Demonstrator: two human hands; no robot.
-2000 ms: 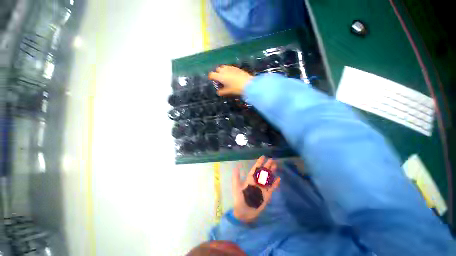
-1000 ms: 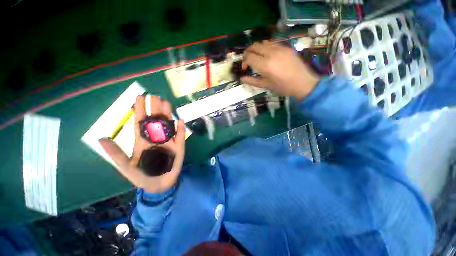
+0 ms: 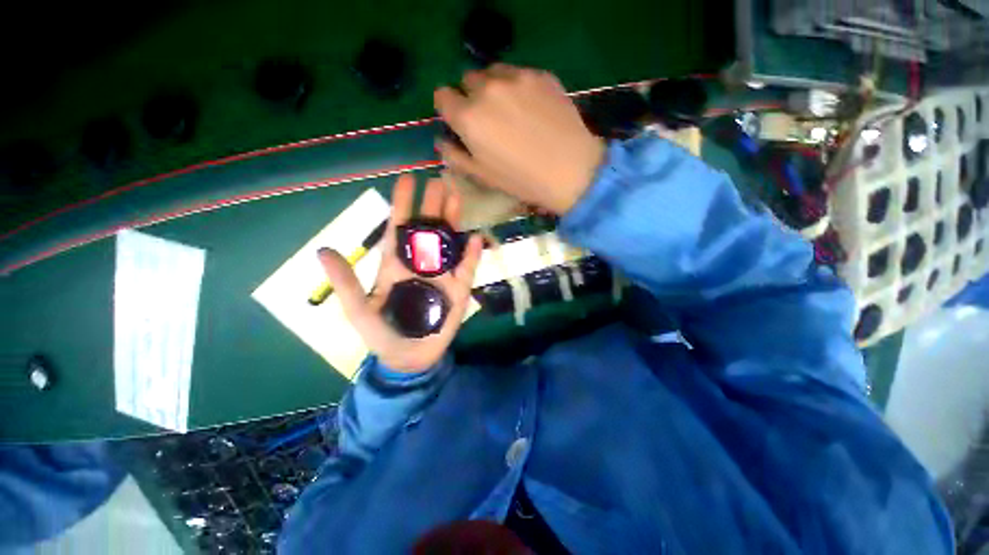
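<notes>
My left hand (image 3: pixel 407 287) is palm up in front of me. It holds two smartwatch heads: one with a pink-red lit screen (image 3: pixel 425 250) near the fingers, and a dark one (image 3: pixel 416 309) on the lower palm. My right hand (image 3: pixel 521 130) is palm down over the left end of the test fixture, fingers curled. A dark shape shows at its fingertips; I cannot tell if it is a watch held. The hand hides much of the cream jig. Black contacts (image 3: pixel 531 293) under beige tape lie beside it.
Note paper (image 3: pixel 325 255) with a yellow marker pen (image 3: pixel 334 284) lies left, beyond it a printed sheet (image 3: pixel 158 331). A foam tray (image 3: pixel 895 233) stands right, near loose wires (image 3: pixel 797 184). Several dark watches (image 3: pixel 284 82) lie behind the red line. A blister tray (image 3: pixel 233 488) is at lower left.
The view has turned from the blister tray to the bench. My right hand has left the tray, reached the fixture and then moved left along it. My left hand still holds both watches.
</notes>
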